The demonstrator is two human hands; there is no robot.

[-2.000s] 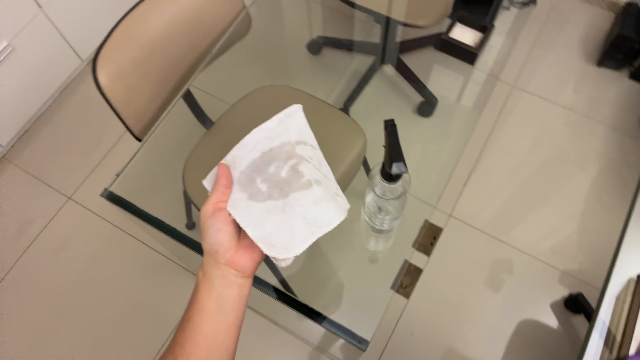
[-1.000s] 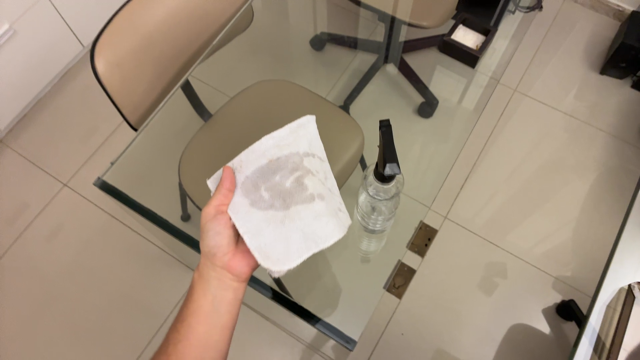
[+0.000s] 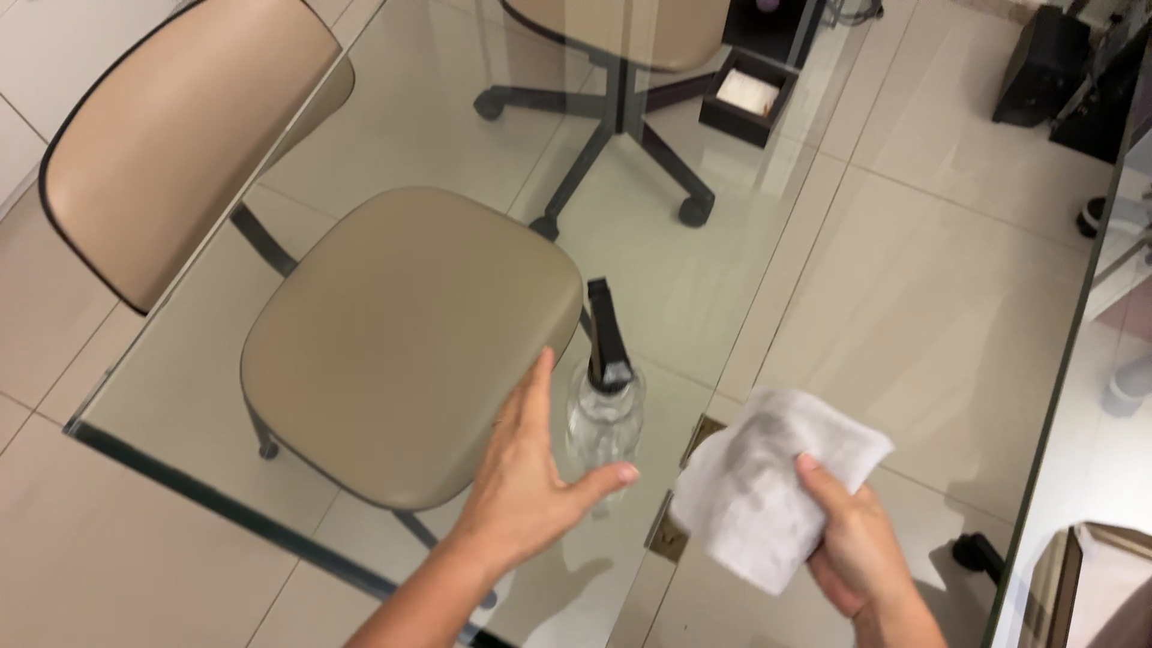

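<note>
A clear spray bottle [image 3: 605,409] with a black trigger head stands upright on the glass tabletop [image 3: 670,333]. Just left of it is my left hand [image 3: 531,477], empty, thumb and fingers spread around the near side of the bottle; whether it touches the bottle, I cannot tell. My right hand [image 3: 855,531] pinches a folded white cloth [image 3: 765,486] with a grey damp-looking patch, at the right of the bottle, over the table's right edge.
Beneath the glass is a beige chair seat [image 3: 414,346], its backrest [image 3: 193,144] rising at the left edge. Metal hinges [image 3: 668,533] sit by the right edge. Farther back are a wheeled chair base [image 3: 621,108] and a dark open box [image 3: 747,94]. Another glass surface [image 3: 1071,468] lies at right.
The cloth was in my left hand over the chair seat; now my right hand, which has come into view, holds it farther right. My left hand has let go and is beside the bottle.
</note>
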